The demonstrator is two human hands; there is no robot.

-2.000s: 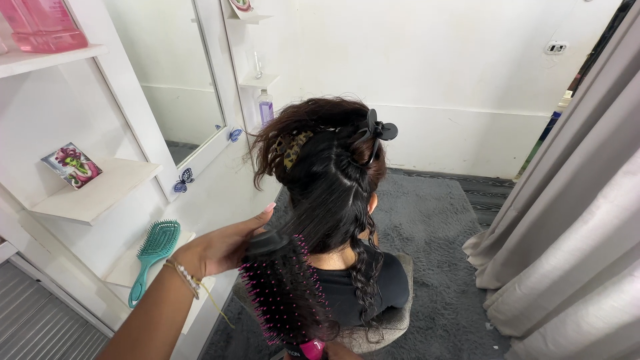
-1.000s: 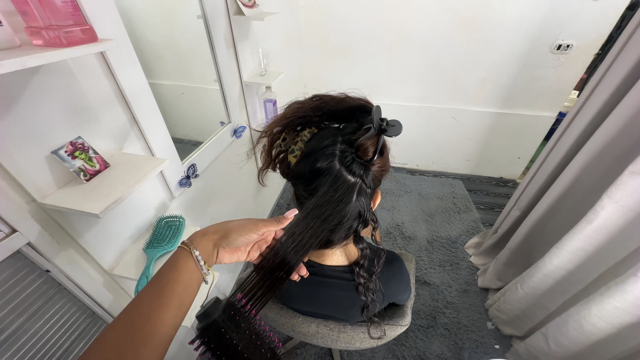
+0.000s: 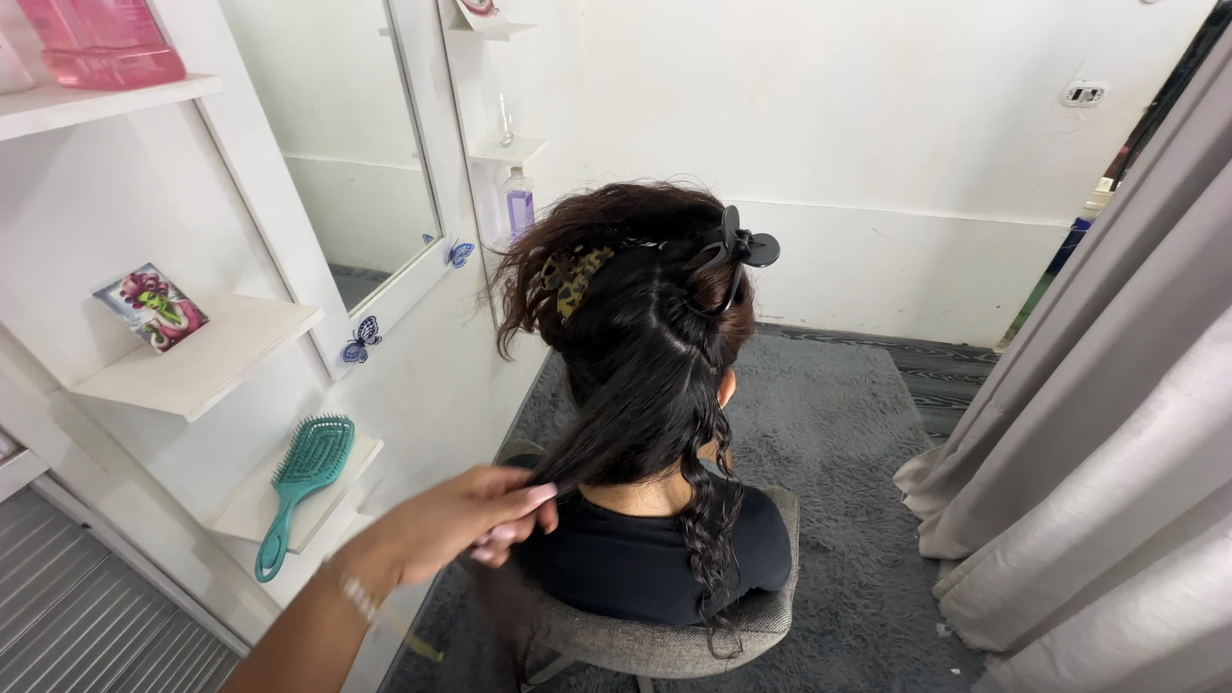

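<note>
My left hand [image 3: 481, 520], with a bracelet at its wrist, is closed around a section of dark straight hair [image 3: 587, 433] drawn down and left from a seated person's head. That person wears a black top [image 3: 635, 568] and faces away. A black hair clip [image 3: 739, 245] holds hair at the upper right of the head, and a leopard-patterned claw clip [image 3: 577, 279] sits at the left. Wavy strands [image 3: 710, 539] hang down the right of the back. Blurred hair ends hang below my left hand. Neither my right hand nor the round brush is in view.
A teal vented hairbrush [image 3: 310, 472] lies on a low white shelf [image 3: 236, 525] at left. Above it, another shelf [image 3: 202, 375] bears a small picture [image 3: 154, 308]. A mirror [image 3: 346, 135] is on the left wall. Grey curtains [image 3: 1107, 404] hang at right. The person sits on a grey chair [image 3: 760, 635].
The black round brush with pink bristle tips, in the hair a second ago, has left the view. My left hand has moved down and left along the hair section and closed on it.
</note>
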